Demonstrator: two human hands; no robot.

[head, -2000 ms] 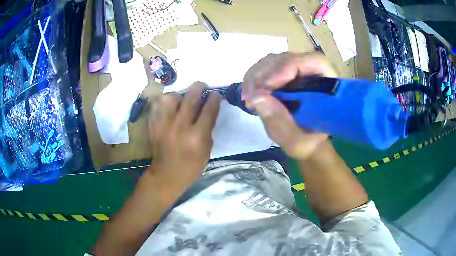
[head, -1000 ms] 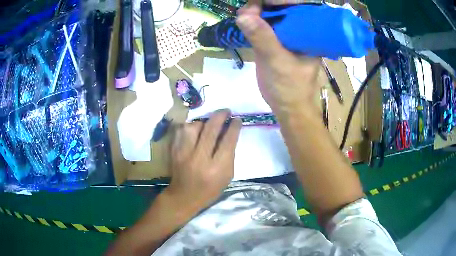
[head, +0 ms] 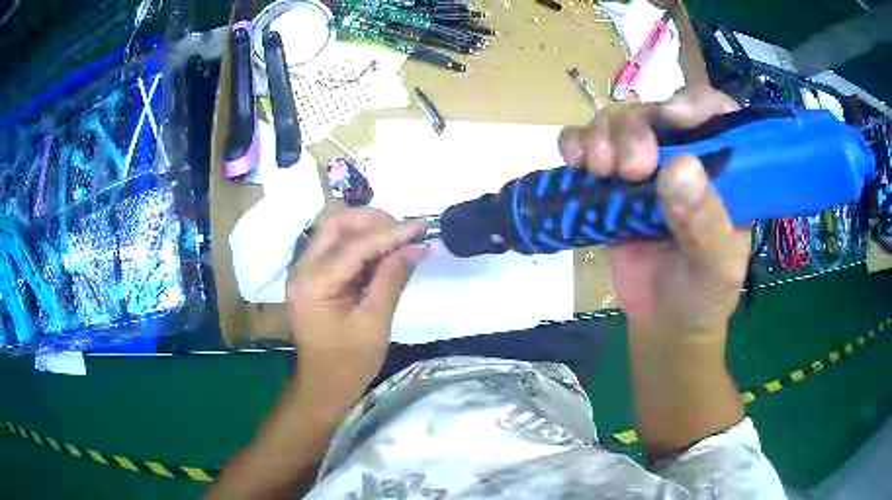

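Note:
My right hand holds the blue-and-black electric screwdriver level, its dark nose pointing left. My left hand is on the paper's left side, its thumb and fingers closed on the handle housing. Only a short piece of the housing shows between the fingertips and the screwdriver nose; the rest is hidden. The screwdriver's bit and any screw at its tip cannot be made out. The white paper lies under the work.
A pink-and-black part, black-and-purple arms and a white ring lie left. Stacked circuit boards and a pink tool lie at the back. Blue-lined bins stand left; red-handled scissors lie in the right tray.
The screwdriver has come down from over the back of the tray to the housing at my left fingertips. My left hand has shifted slightly left and its grip has changed. The view has shifted.

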